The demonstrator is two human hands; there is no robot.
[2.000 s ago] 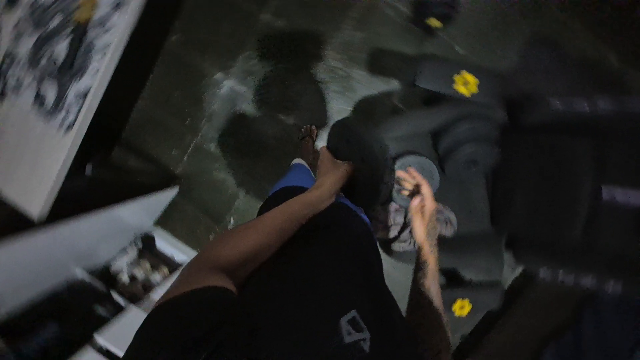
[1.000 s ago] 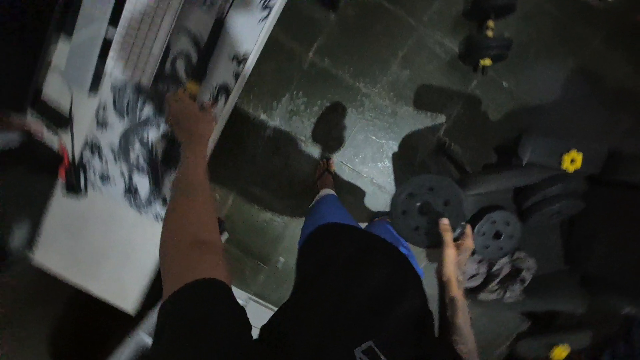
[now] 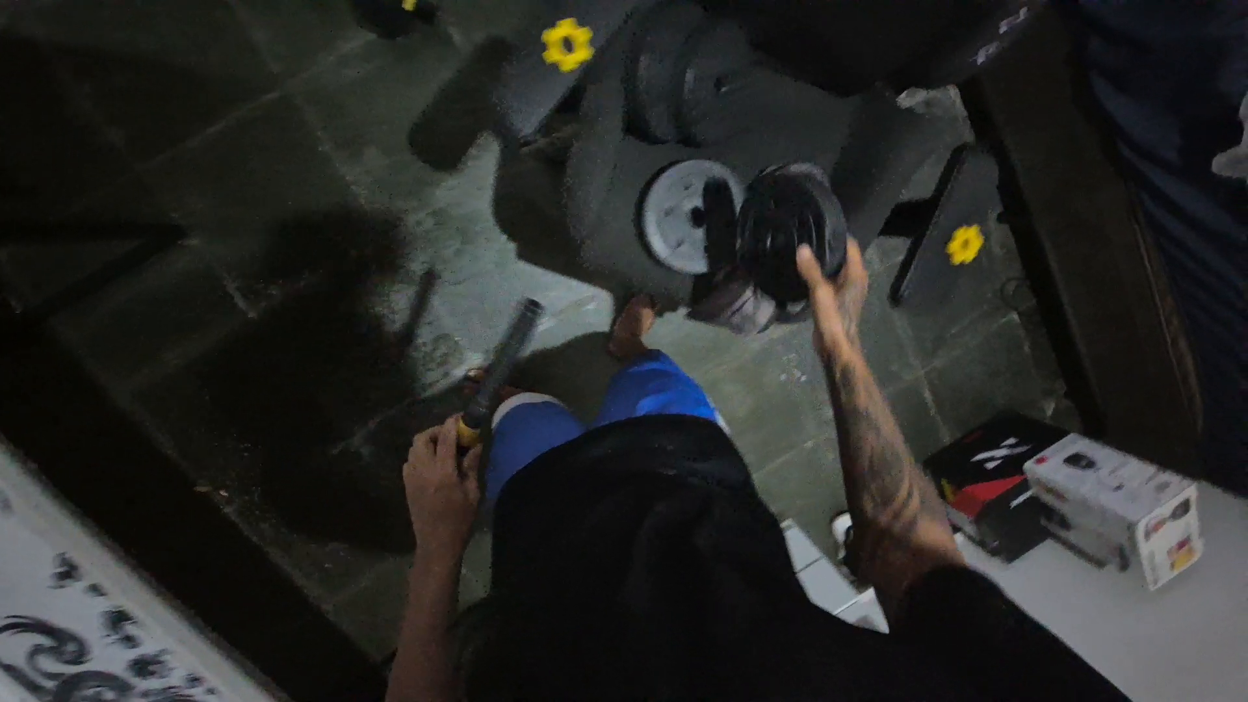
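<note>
My left hand (image 3: 447, 478) is closed around the lower end of a dark dumbbell bar (image 3: 507, 356), which points up and to the right. A yellow star-shaped collar (image 3: 467, 432) is on the bar beside my fingers. In my right hand (image 3: 837, 288) is a black weight plate (image 3: 785, 229), tilted; whether it is one plate or a stack I cannot tell. Just left of it, a greyish round weight plate (image 3: 690, 216) lies on a dark bench or mat. A crumpled cloth (image 3: 733, 304) is partly hidden below the black plate.
Gym equipment with yellow star knobs (image 3: 567, 44) stands ahead, another knob (image 3: 965, 244) at the right. A black and red box (image 3: 994, 478) and a white box (image 3: 1111, 497) rest on a white surface at lower right. A patterned white tabletop (image 3: 107, 624) is at lower left.
The view has swung right. My left hand, over the patterned table a second ago, is now beside my leg with the bar in it. The black plate remains in my right hand.
</note>
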